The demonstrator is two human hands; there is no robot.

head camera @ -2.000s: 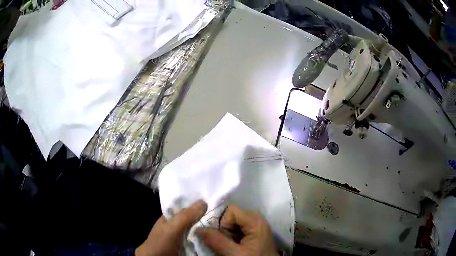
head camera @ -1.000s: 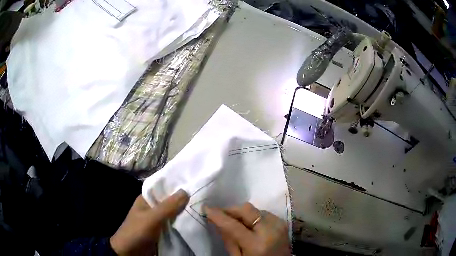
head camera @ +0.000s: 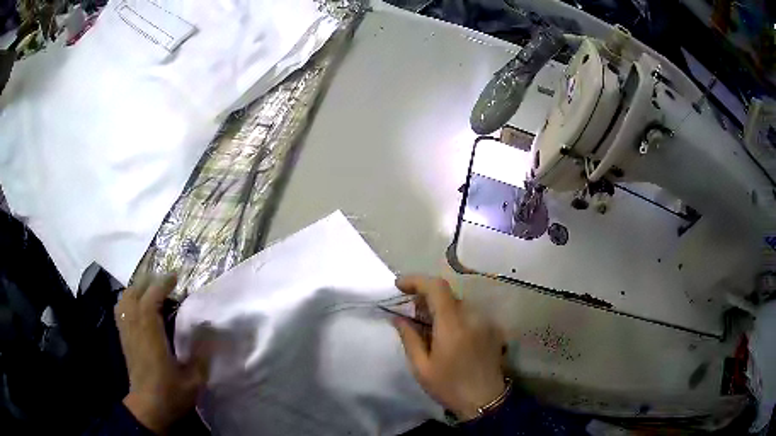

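Observation:
A white garment panel lies in front of me, over the table edge and toward my lap, its pointed corner up on the tabletop. Dark stitched lines run in from its right edge. My right hand pinches the panel's right edge at these lines, thumb and fingers closed on the cloth; a bracelet shows at the wrist. My left hand is at the panel's left edge, blurred, its fingers raised and apart; its thumb side lies against the cloth, and whether it grips is unclear.
A second white piece with a small stitched rectangle lies at left on a plastic-wrapped checked pad. The sewing machine head stands at right over a shiny needle plate. A grey wrapped oval lamp hangs left of it.
My hands have moved apart, the left one to the left edge and the right one up to the right edge. The panel is spread wider and shifted left; the view has shifted too.

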